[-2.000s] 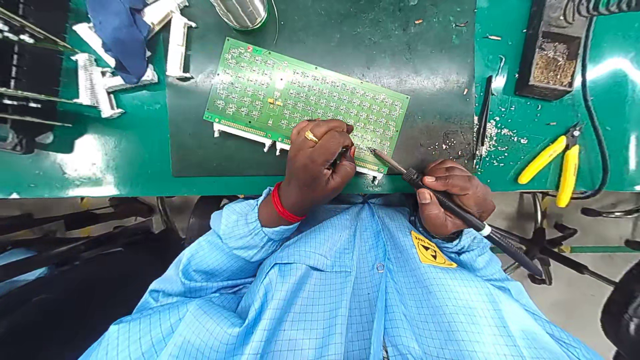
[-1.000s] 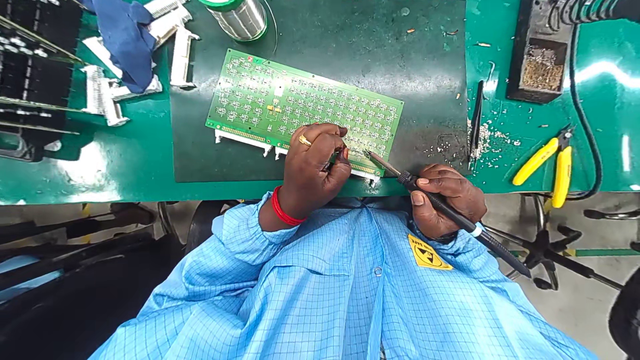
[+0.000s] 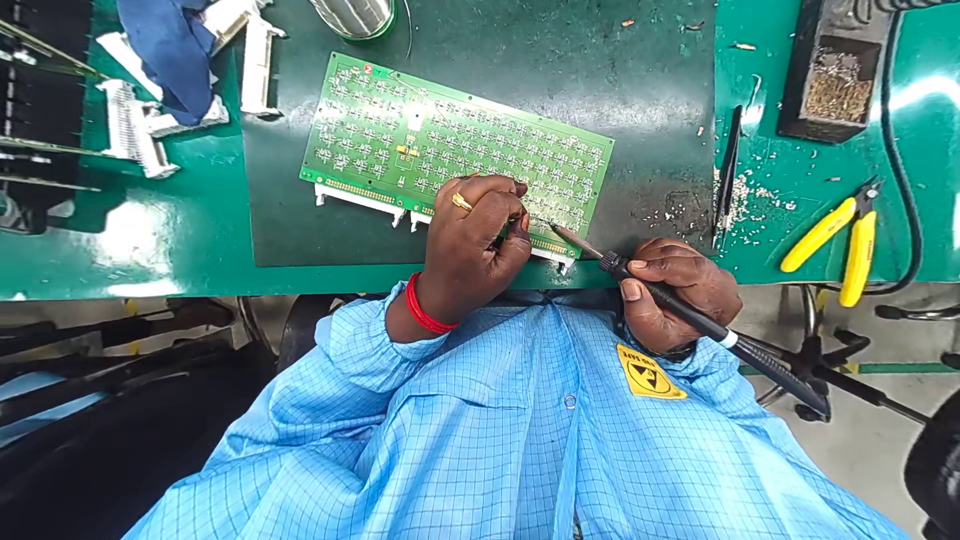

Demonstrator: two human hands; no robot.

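A green printed circuit board [image 3: 465, 142] lies tilted on a dark mat, white connectors [image 3: 356, 204] along its near edge. My right hand [image 3: 679, 292] grips a soldering iron [image 3: 675, 304], whose tip points at the board's lower right part; whether it touches cannot be told. Over the near edge of the board, my left hand [image 3: 480, 240] is closed with thumb and fingers pinched together. What it may hold between them is hidden, though a thin wire is likely too small to make out. A solder wire spool [image 3: 356, 15] stands beyond the board.
Tweezers [image 3: 727, 176] lie right of the mat among small clippings [image 3: 750, 199]. Farther right are yellow-handled cutters [image 3: 859, 240] and a soldering iron stand [image 3: 836, 82] with a cable beside it. White connectors [image 3: 259, 64] and a blue cloth [image 3: 169, 60] lie at the upper left.
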